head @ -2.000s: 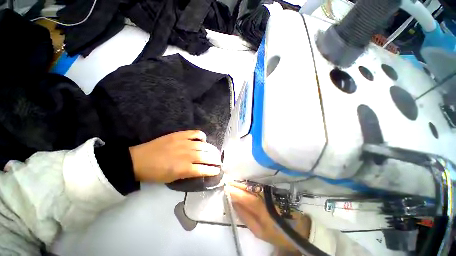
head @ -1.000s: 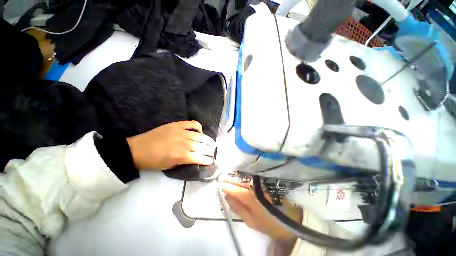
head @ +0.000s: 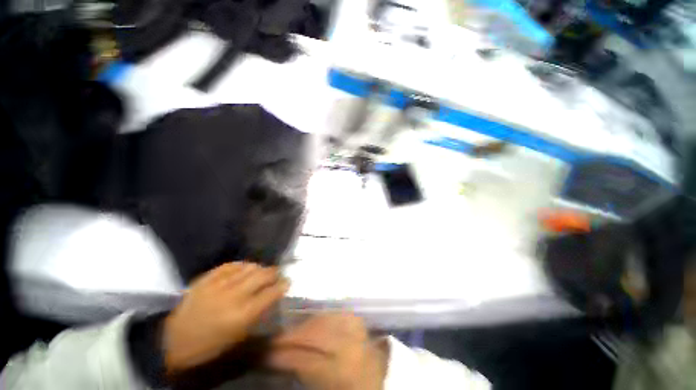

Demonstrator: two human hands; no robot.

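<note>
The dark garment panel (head: 221, 175) lies on the white table left of the sewing machine, its lower end running down to my hands. My left hand (head: 225, 316) is closed on the garment's edge near the table's front edge. My right hand (head: 328, 354) is beside it, fingers curled and close to the left hand's fingers; blur hides whether it holds cloth. The white sewing machine (head: 488, 122) with a blue stripe stands beyond, and its needle area (head: 365, 161) is right of the garment. The picture is strongly blurred.
A small black rectangle, perhaps a phone (head: 401, 184), lies by the machine. An orange block (head: 565, 221) is at the right. Dark cloth pieces (head: 252, 23) lie at the far left edge of the table. The table's front edge (head: 427, 311) runs below.
The view has pulled back from the machine head. Both hands have moved from the needle area down to the table's front edge, and the garment's lower end has come with them.
</note>
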